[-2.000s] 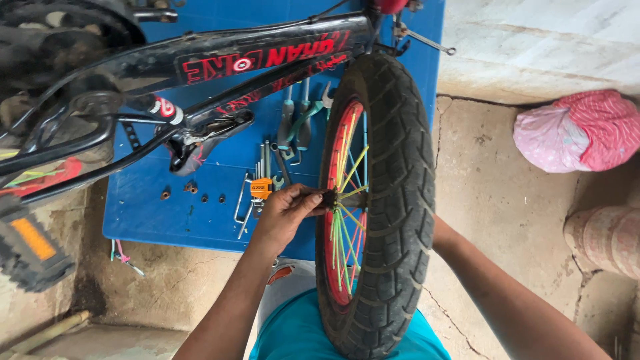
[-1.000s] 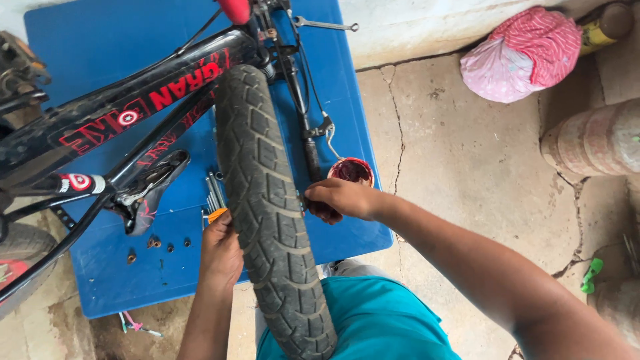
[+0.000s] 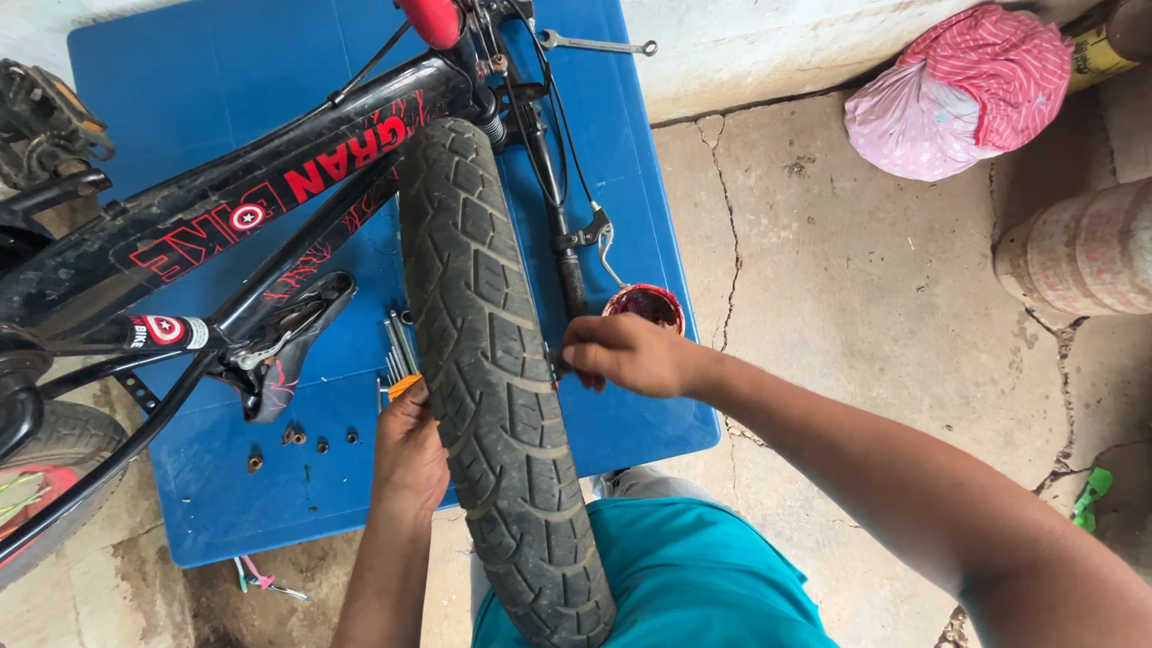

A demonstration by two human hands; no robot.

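A bicycle wheel with a black knobbly tyre (image 3: 499,387) stands on edge between my hands, its lower end against my teal shirt. On its left side is my left hand (image 3: 412,445), its fingers partly hidden behind the tyre, so its grip cannot be made out. My right hand (image 3: 621,355), fingers curled, is at the wheel's right side near the hub; whether it holds something is hidden. Just behind it sits an open red-rimmed tub of dark grease (image 3: 646,308). Hex keys in an orange holder (image 3: 405,387) lie beyond my left hand.
A black bicycle frame (image 3: 297,180) lies across the blue table (image 3: 630,432), with its handlebar grip (image 3: 571,283) near the tub. Several small rusty nuts (image 3: 292,436) lie at the left, near the saddle (image 3: 288,360). A combination wrench (image 3: 598,43) rests at the far edge. A cloth bundle (image 3: 958,94) sits on the floor.
The wheel has turned from showing its spokes to nearly tread-on. My right hand, hidden behind the wheel two seconds ago, was at the grease tub one second ago and is now beside the wheel.
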